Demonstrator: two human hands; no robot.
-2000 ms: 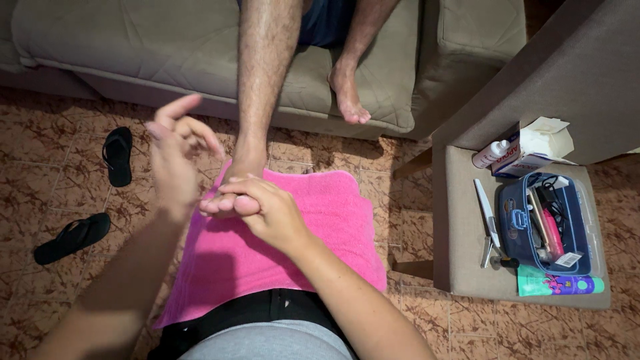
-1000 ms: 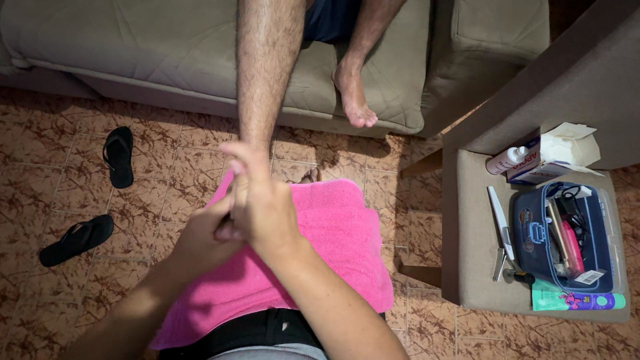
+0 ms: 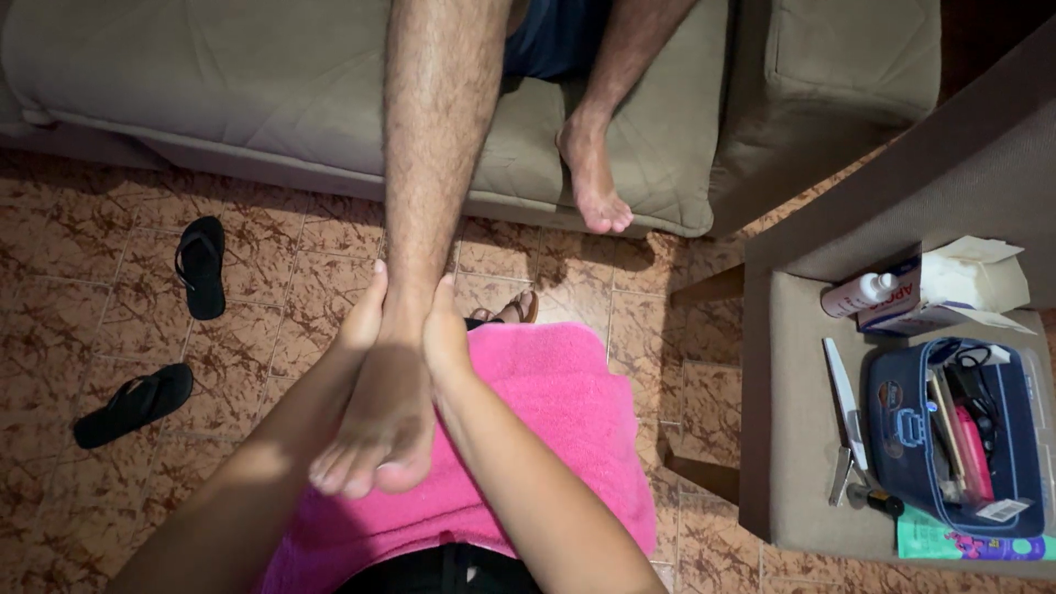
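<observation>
Another person's bare foot point(image 3: 384, 412) extends toward me above a pink towel point(image 3: 544, 404) spread over my lap. My left hand point(image 3: 365, 309) lies along the left side of the ankle, and my right hand point(image 3: 447, 330) lies along its right side; the fingers of both are partly hidden behind the ankle. The person's other foot point(image 3: 592, 177) rests at the front edge of the sofa seat.
A beige sofa point(image 3: 223, 99) spans the top. Black flip-flops point(image 3: 200, 268) lie on the tiled floor at left. At right, a chair point(image 3: 796, 396) holds a blue plastic box point(image 3: 903, 437), a nail file point(image 3: 843, 400), a nail clipper point(image 3: 840, 476), a white bottle point(image 3: 858, 294), an opened carton point(image 3: 899, 297) and a tube point(image 3: 932, 532).
My hands were together in front of the foot a second ago; now they are apart, one on each side of the ankle. The foot shows in full, where my hands covered it before.
</observation>
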